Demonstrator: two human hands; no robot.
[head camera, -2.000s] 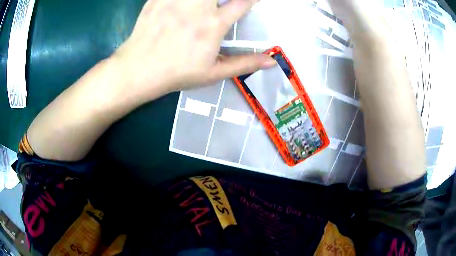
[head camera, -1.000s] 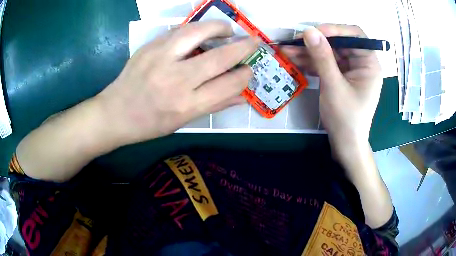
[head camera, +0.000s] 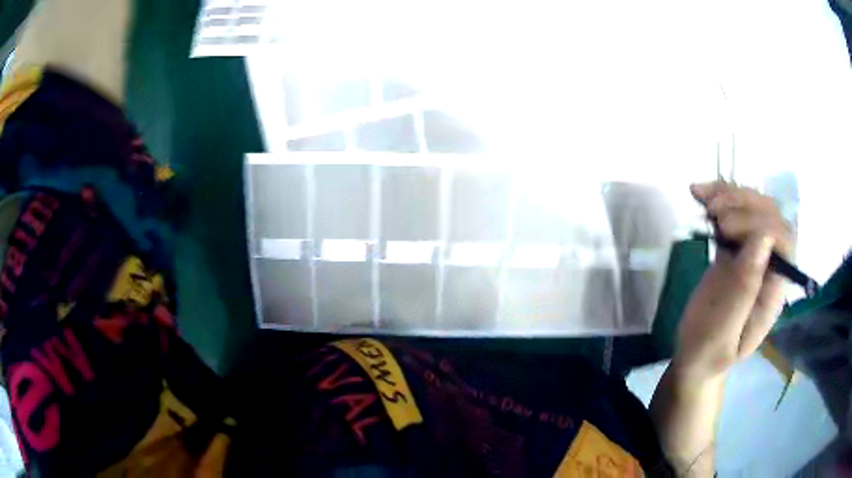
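A sticker sheet (head camera: 408, 207) with rows of grey rectangles and small white blocks lies in front of me, its right part washed out by glare. My right hand (head camera: 743, 266) is at the right of the sheet and holds black tweezers (head camera: 792, 273). The tweezers' tips are hard to make out in the glare. Only my left forearm (head camera: 77, 37) shows, reaching out past the top left edge; my left hand is out of the picture. No orange device housing shows.
More grey-patterned sheets (head camera: 322, 103) lie behind the front sheet, partly lost in glare. A small-label sheet (head camera: 227, 26) is at the top left. The green tabletop (head camera: 201, 215) shows at the left. Part of a dark-clothed person (head camera: 834, 341) is at the right edge.
The orange housing has gone out of view. My left hand has left the device and gone out of the picture at the top left. My right hand with the tweezers has moved right and down.
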